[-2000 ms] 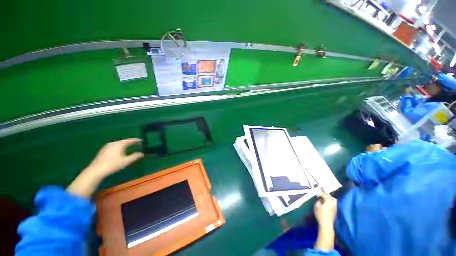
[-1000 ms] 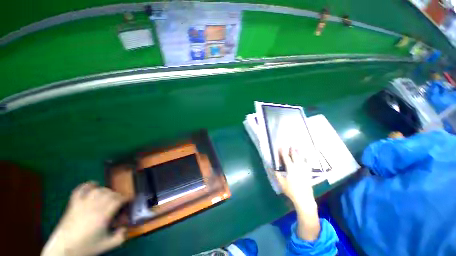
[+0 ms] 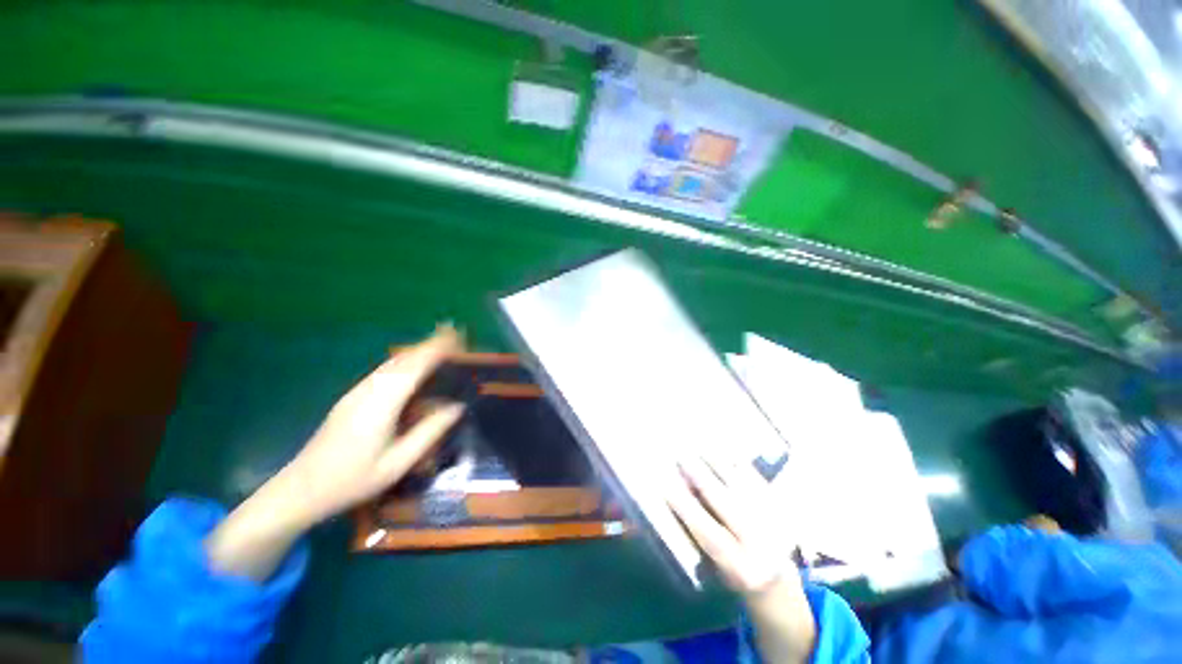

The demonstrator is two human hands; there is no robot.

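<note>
An orange-brown frame [image 3: 493,534] lies on the green bench with a black template on it and a dark centre showing. My left hand [image 3: 376,435] is over the frame's left part, its fingers at the black template; blur hides whether it grips. My right hand [image 3: 736,525] holds a white-faced panel [image 3: 635,370] with a thin dark edge, tilted above the frame's right side and covering part of it. The panel stack [image 3: 862,486] of white sheets lies to the right, partly behind the held panel.
A tall brown block of stacked frames [image 3: 97,415] stands at the left. An instruction sheet [image 3: 681,149] hangs on the green partition. A person's blue sleeve [image 3: 1063,584] is at the lower right. A black object [image 3: 1043,474] lies beyond it on the bench.
My right hand has lifted the panel from the stack and brought it left over the frame. My left hand has moved to the template's upper left. The view has turned left.
</note>
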